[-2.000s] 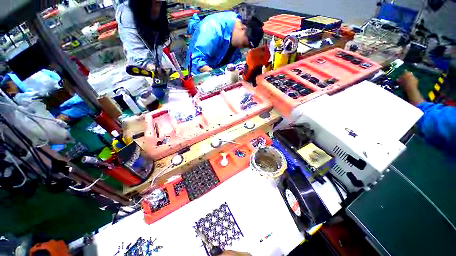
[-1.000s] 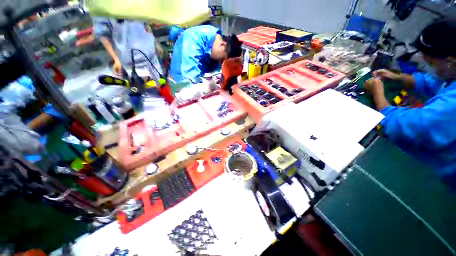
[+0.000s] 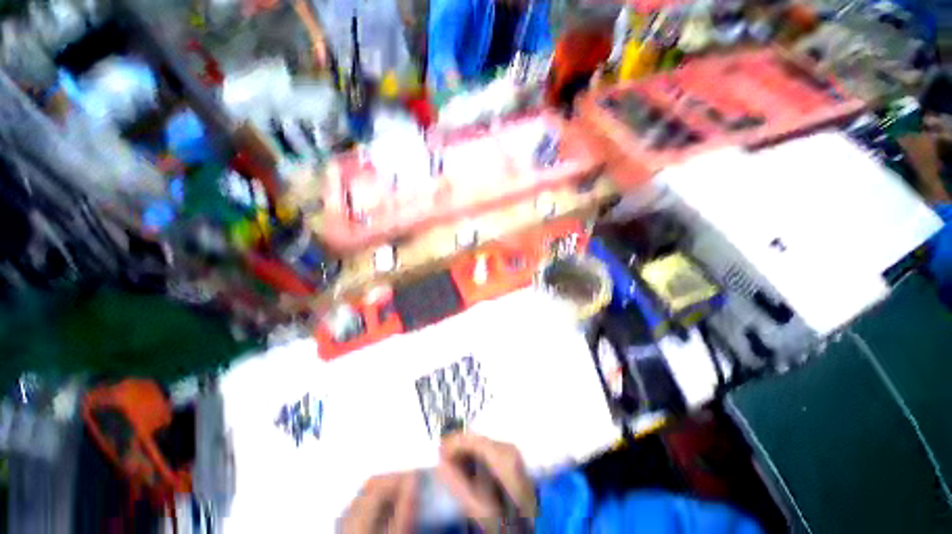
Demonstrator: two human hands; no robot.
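The frame is blurred. The dark lattice PCB panel (image 3: 452, 394) lies on the white sheet (image 3: 543, 375). My right hand (image 3: 489, 475) is just below it, fingers curled round what looks like the soldering iron; a dark part (image 3: 452, 426) shows at its fingertips by the panel's lower edge. My left hand (image 3: 381, 505) is at the bottom edge, partly cut off, left of my right hand. A blurred grey-white patch lies between the hands; I cannot tell what it is. A pile of small blue-black components (image 3: 301, 418) lies left of the panel.
Behind the sheet are a red parts tray (image 3: 350, 339) with a second dark panel (image 3: 429, 299), a round can (image 3: 575, 284) and a yellow sponge (image 3: 679, 280). A black fan (image 3: 649, 365) stands right, an orange multimeter (image 3: 134, 417) left. Large red bins (image 3: 731, 99) and people are beyond.
The view has swung, and the panel and tray sit higher in the picture than a second ago. Both hands now show at the bottom; no wearer's hand showed one second ago.
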